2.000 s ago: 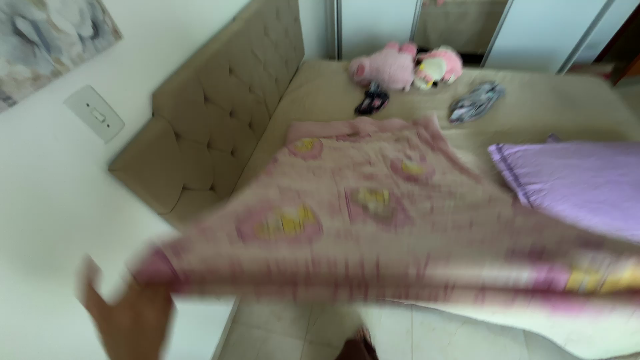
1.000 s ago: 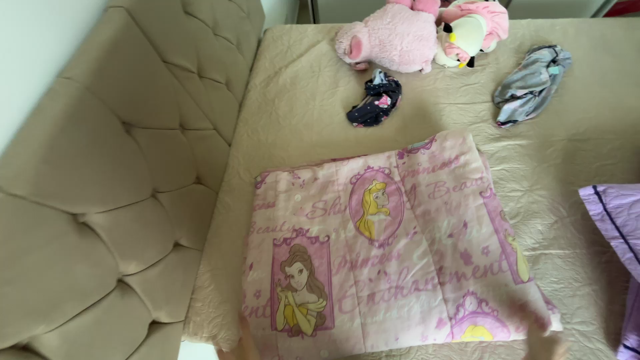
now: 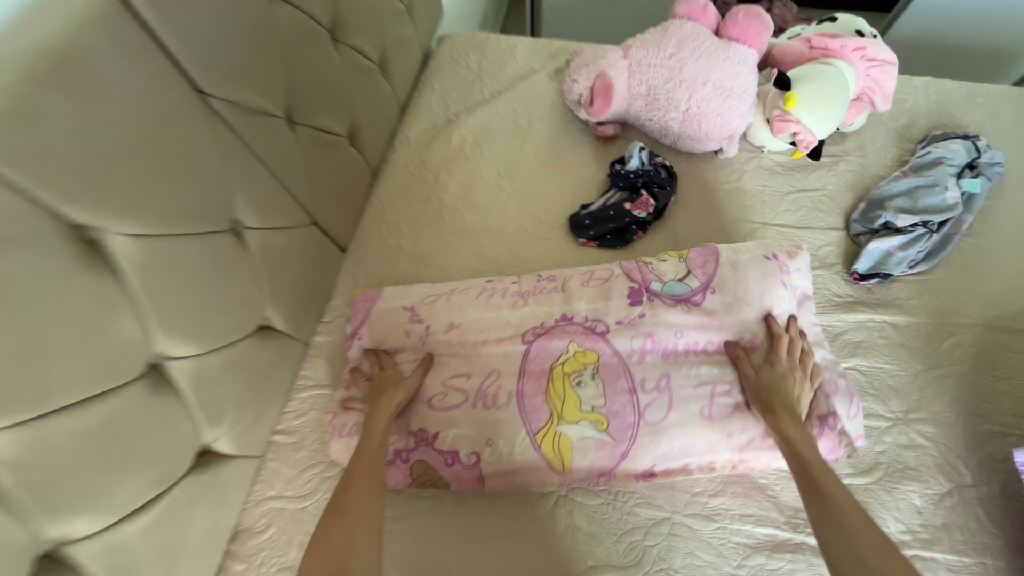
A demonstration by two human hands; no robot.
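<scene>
A pink blanket with printed princess pictures (image 3: 576, 400) lies folded into a wide, low rectangle on the beige bedspread (image 3: 464, 144). My left hand (image 3: 390, 384) rests on its left end, fingers spread. Flat on the right end lies my right hand (image 3: 776, 372), its fingers also apart. Neither hand grips the cloth; both palms face down on it. Beyond the blanket is a small dark printed garment (image 3: 626, 196), crumpled, and farther right a crumpled grey garment (image 3: 924, 208).
A beige tufted headboard (image 3: 160, 280) runs along the left side of the bed. At the far edge lie a pink plush toy (image 3: 680, 80) and a white and pink cow plush (image 3: 824, 88). A bit of purple cloth (image 3: 1018, 462) shows at the right edge.
Held up and spread two seconds ago, the blanket lay on the bed as a deeper rectangle one second ago. Now it is folded narrower, with both hands on top.
</scene>
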